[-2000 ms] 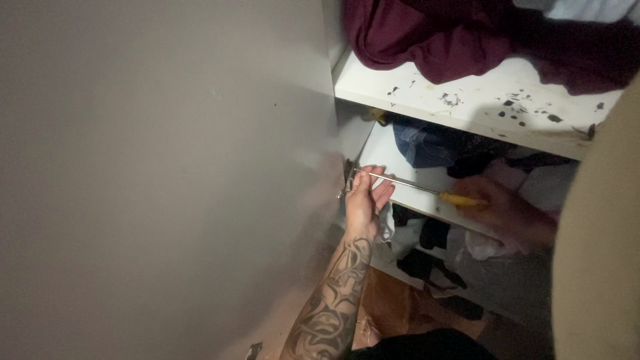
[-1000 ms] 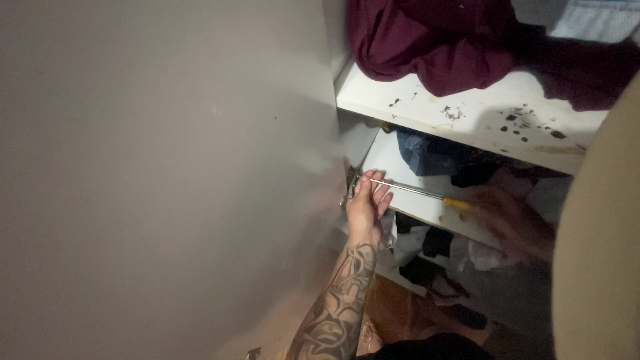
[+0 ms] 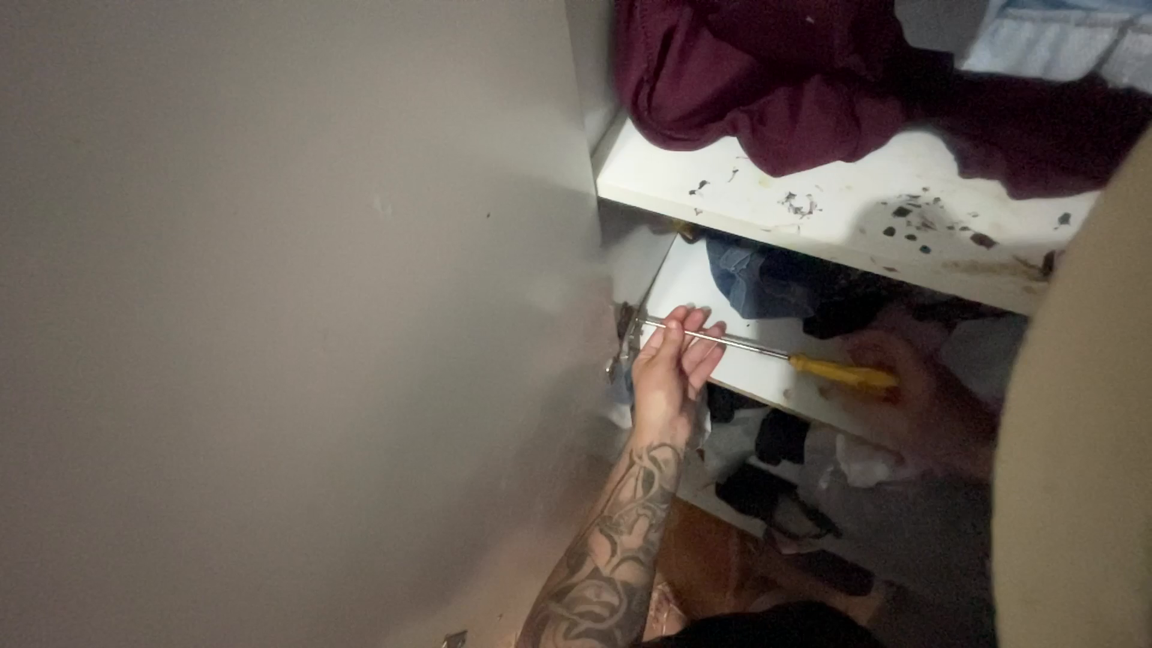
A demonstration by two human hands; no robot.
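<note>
My left hand (image 3: 675, 360) reaches up from the bottom, palm up, its thumb and fingers on the metal shaft of a screwdriver (image 3: 841, 371) near the tip. The yellow handle points right, with my right hand (image 3: 909, 387) around its end, dim and blurred. Beyond the left fingers, the tip meets a metal hinge (image 3: 627, 337) at the cabinet's side, beside the large grey door panel (image 3: 360, 270). The exact point of contact is too small to tell.
A white shelf (image 3: 765, 202) with dark flecks bears maroon cloth (image 3: 774, 81). Below it, blue cloth (image 3: 756, 279) lies on a lower shelf (image 3: 684, 279). More clothes (image 3: 783, 441) are heaped underneath. A beige surface (image 3: 1080, 405) borders the right side, and another metal fitting (image 3: 454, 639) shows at the bottom.
</note>
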